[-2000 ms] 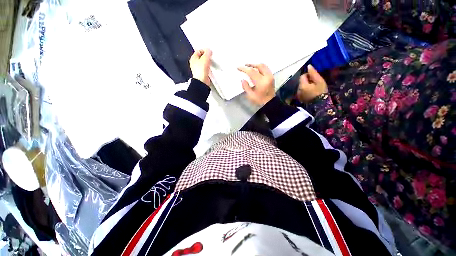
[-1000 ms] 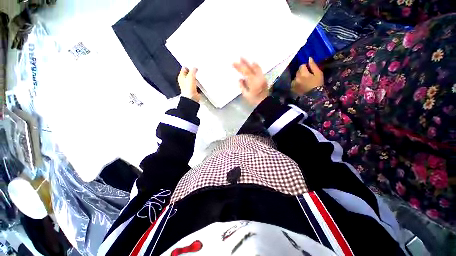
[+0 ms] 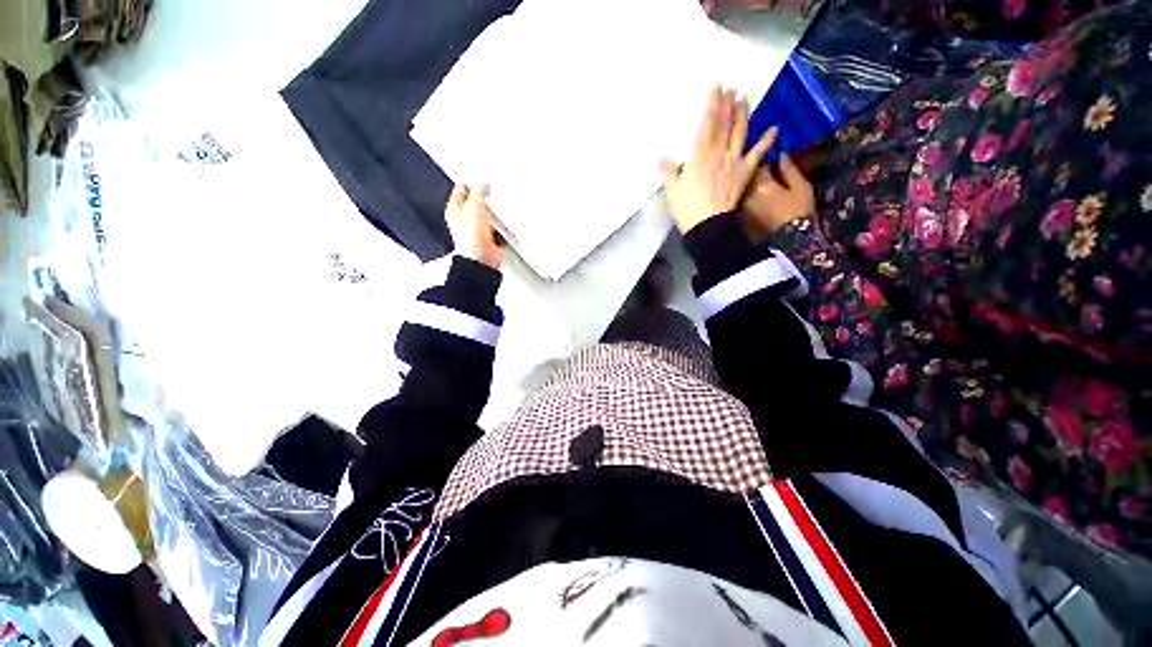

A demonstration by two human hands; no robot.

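A stack of plain white insert sheets [image 3: 569, 126] lies on the table in front of me, partly over a dark grey garment [image 3: 366, 120]. My left hand [image 3: 475, 228] is at the left edge of the stack, fingers at its near left corner. My right hand [image 3: 718, 164] lies with fingers spread at the right edge of the stack, palm down. Whether either hand grips a sheet is hard to tell.
White poly bags [image 3: 240, 278] with black marks lie at left. Garments in shiny clear plastic [image 3: 215, 518] are at lower left, near a white round object [image 3: 91, 521]. A blue tote [image 3: 796, 108] is at right. A person in a floral smock [image 3: 973, 253] stands close at right, a hand beside mine.
My right hand has moved from over the stack to its right edge, fingers now spread. My left hand stays at the left edge. The view has shifted slightly.
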